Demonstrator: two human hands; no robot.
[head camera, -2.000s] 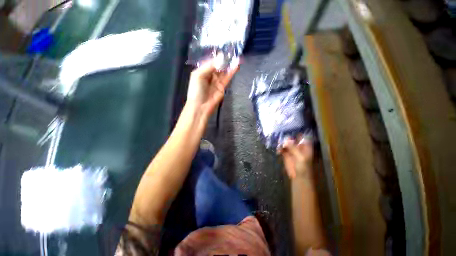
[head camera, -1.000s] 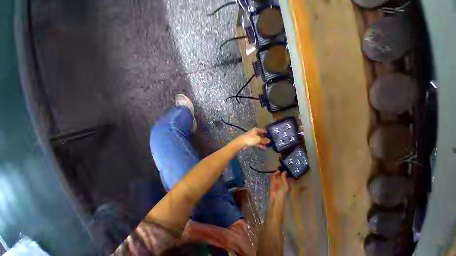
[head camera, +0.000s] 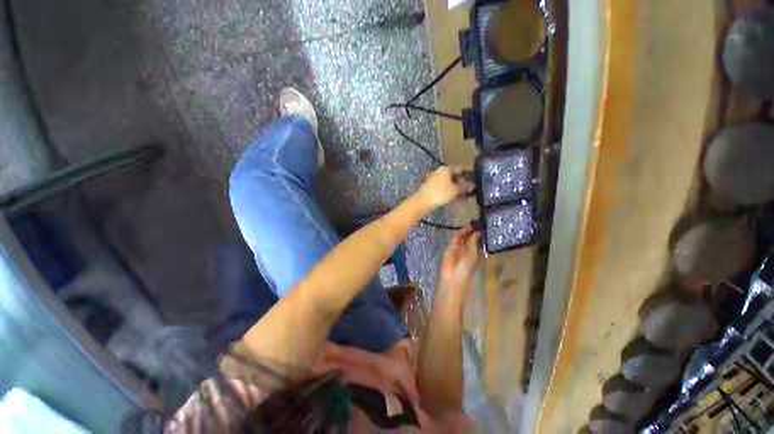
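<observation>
Two square black LED work lights with dotted lenses sit side by side on a tan rack shelf. My left hand (head camera: 443, 188) grips the back edge of the upper work light (head camera: 507, 175). My right hand (head camera: 461, 253) grips the edge of the lower work light (head camera: 509, 227). The fingertips are partly hidden against the lamp housings. Thin black cords (head camera: 440, 225) trail from the lamps over the shelf's edge. The two lamps stand in line with lamps bearing round brown pads (head camera: 512, 111).
A pale rack rail (head camera: 577, 169) runs along the lamps' right. Another tan shelf (head camera: 649, 169) lies beyond it, with a row of round grey-brown pads (head camera: 740, 165). The green bench (head camera: 51, 339) is at lower left. My leg and shoe are over the speckled floor (head camera: 365, 51).
The two lamps, tilted and a little apart a second ago, now sit squared up close to the padded row. Both hands have stayed on them. The view has shifted along the rack.
</observation>
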